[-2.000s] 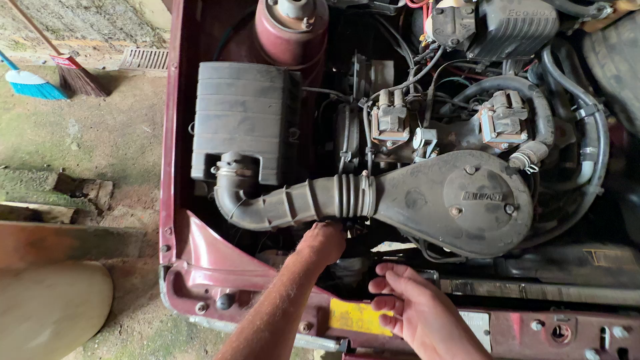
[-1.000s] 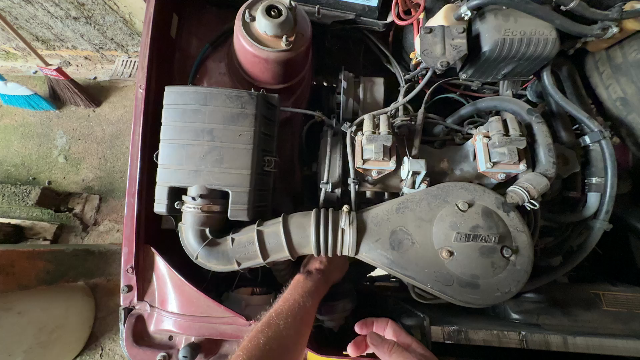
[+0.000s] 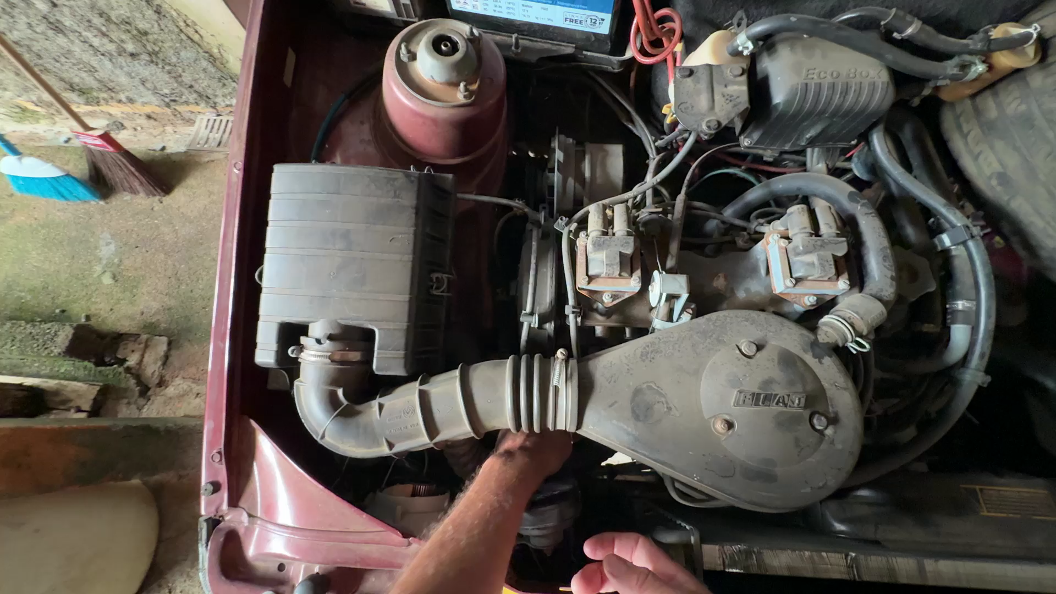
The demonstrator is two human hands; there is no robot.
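My left hand [image 3: 532,454] reaches down into the engine bay, its fingers hidden under the ribbed air intake hose [image 3: 445,404]; what they touch does not show. My right hand [image 3: 631,565] is at the bottom edge, fingers partly curled with nothing seen in them, near the radiator [image 3: 825,557]. A black plastic air filter box [image 3: 351,260] sits at the left, joined by the hose and a metal clamp [image 3: 561,388] to the teardrop-shaped air cleaner cover [image 3: 718,404] marked Fiat.
The red fender edge [image 3: 227,289] runs down the left. Behind are the strut tower [image 3: 445,107], a battery [image 3: 536,21], red cables [image 3: 656,37], a black Eco Box housing [image 3: 817,91] and coolant hoses [image 3: 973,289]. Two brooms [image 3: 124,169] [image 3: 49,177] stand outside the car.
My left hand has gone further under the intake hose, and less of it shows. My right hand sits lower in the view, its fingers more curled. The view has shifted somewhat.
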